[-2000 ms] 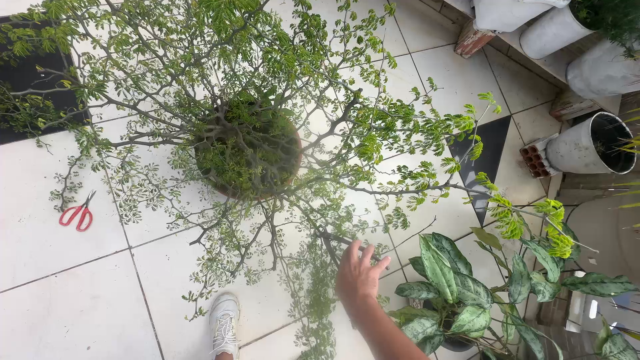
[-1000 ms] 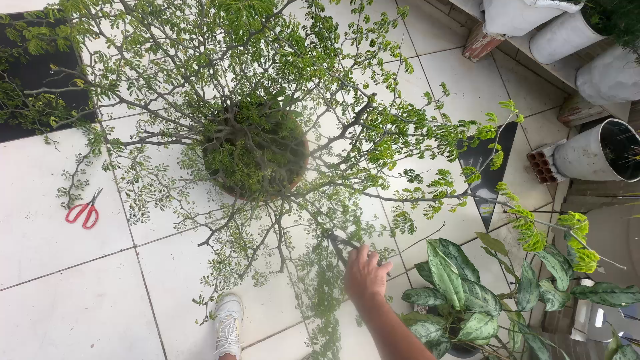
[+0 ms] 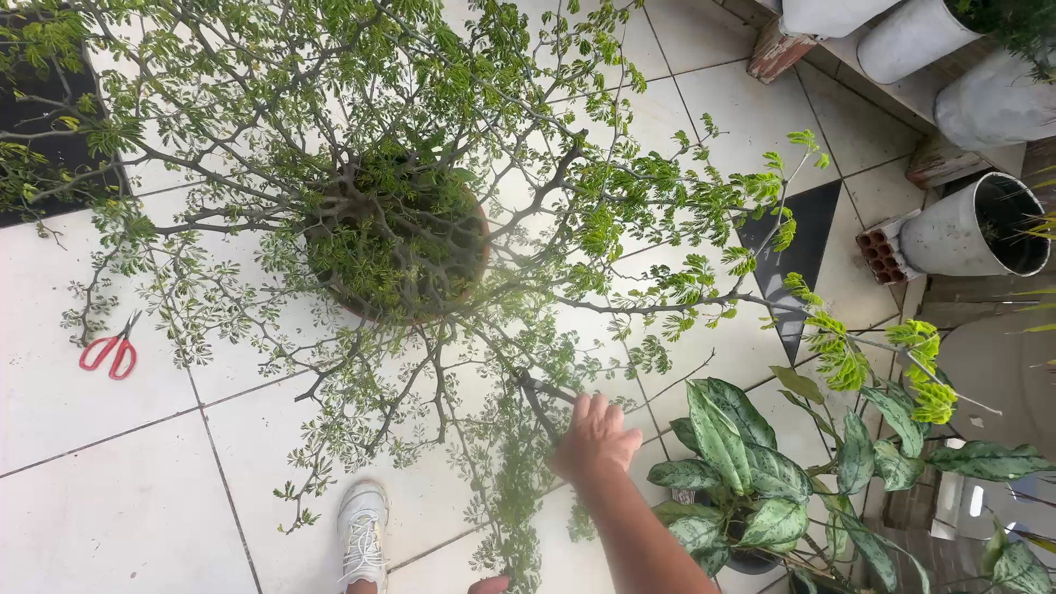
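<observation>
A small tree with thin, twisting branches and fine green leaves grows in a round pot on the floor. My right hand is closed around the handles of a dark two-handled cutter, right of and below the pot. The cutter's head lies among the lower branches; leaves blur whether its jaws touch one. Only a fingertip or so of my left hand shows at the bottom edge, below a hanging leafy branch. Red-handled scissors lie on the floor at the left, their blades close together.
My white shoe stands on the tiles below the tree. A broad-leaved potted plant is right of my arm. A white pot rests against a hollow brick; more pots sit on a shelf at the upper right.
The fingers of my right hand were more spread two seconds ago and are now more curled around the cutter. A fingertip of my left hand has come into view at the bottom.
</observation>
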